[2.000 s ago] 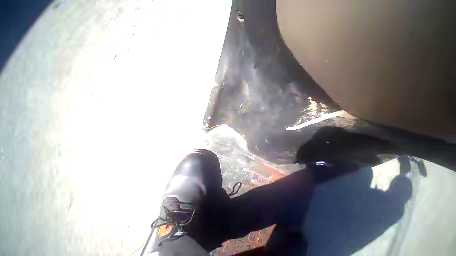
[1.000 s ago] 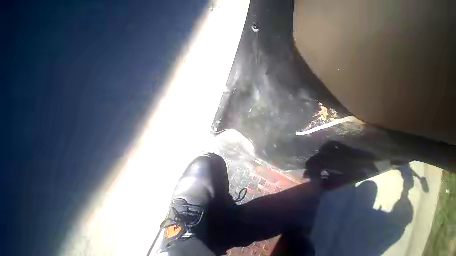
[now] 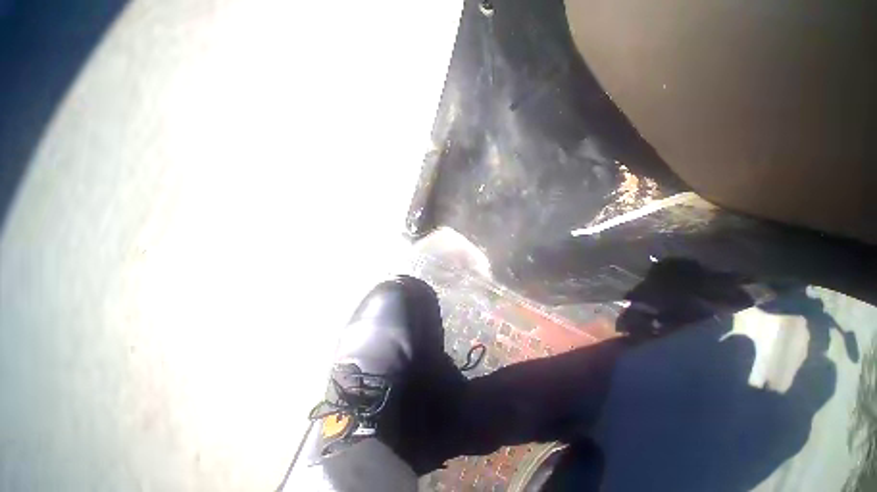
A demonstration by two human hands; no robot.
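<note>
No hand is in view. A dark lace-up shoe (image 3: 385, 332) with an orange patch near its laces rests on the reddish-brown studded footboard (image 3: 481, 322). A pale trouser cuff (image 3: 356, 471) covers the back of the shoe. The black scuffed leg shield (image 3: 519, 144) rises from the footboard, with a thin pale slanting line (image 3: 630, 213) and a flaky orange-gold patch (image 3: 633, 184) on it. A dark rounded thing (image 3: 577, 466), perhaps the second shoe, is cut off at the bottom edge.
A large smooth tan-brown curved surface (image 3: 750, 106) fills the upper right. Overexposed pale ground (image 3: 106, 250) lies at the left, with a dark blue area in the upper left corner. The rider's shadow (image 3: 683, 404) falls on the ground at the lower right, with a small loop shape beside it.
The large dark area at the left has shrunk to the upper corner, and pale ground shows there. The leg shield sits slightly higher in view. More of the dark rounded thing's pale edge shows.
</note>
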